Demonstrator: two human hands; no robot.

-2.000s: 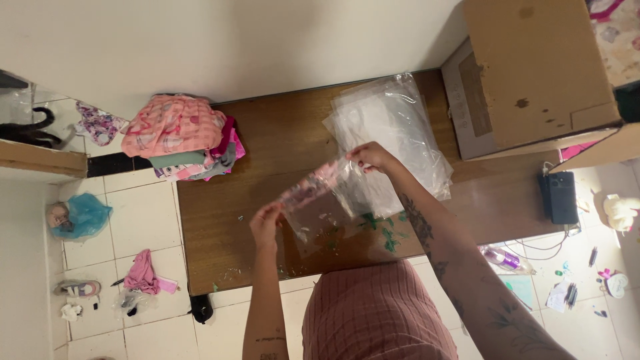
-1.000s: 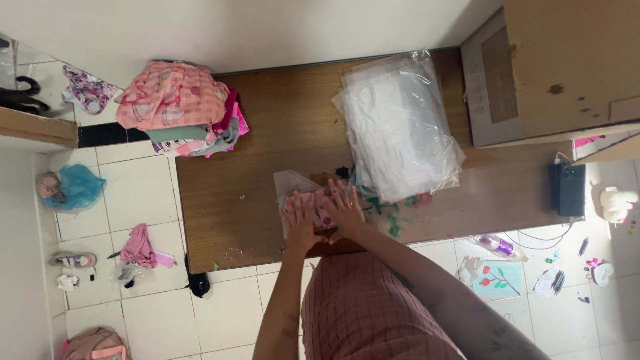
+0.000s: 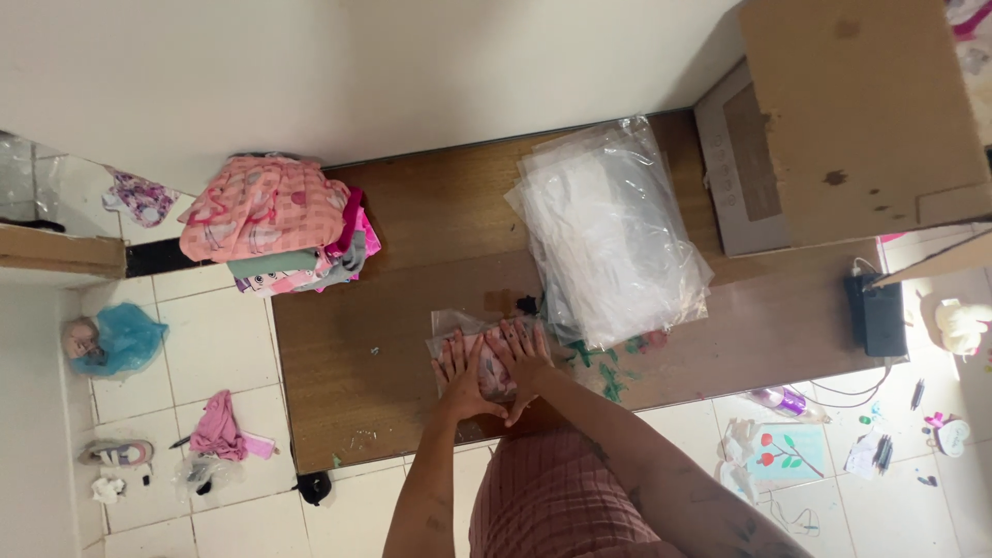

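Both palms press down on a clear plastic bag (image 3: 443, 322) that lies flat on the brown wooden table (image 3: 418, 225) and has folded pink printed fabric (image 3: 494, 376) inside. My left hand (image 3: 463, 381) rests on the bag's left part with fingers spread. On its right part lies my right hand (image 3: 524, 358), fingers also spread, the two thumbs close together. Just right of my hands is a stack of clear plastic bags (image 3: 612, 232). A pile of folded clothes (image 3: 267, 209), topped by a peach checked piece, sits at the table's left end.
A cardboard box (image 3: 860, 116) stands at the table's right end, near a black device with a cable (image 3: 877, 314). Green paint stains mark the tabletop. On the tiled floor lie a shoe (image 3: 118, 452), a pink cloth (image 3: 219, 426), a blue bag (image 3: 130, 339) and a bottle (image 3: 787, 403).
Two seconds ago my hands held the bag up above the table, one at each end. It now lies on the tabletop under both palms.
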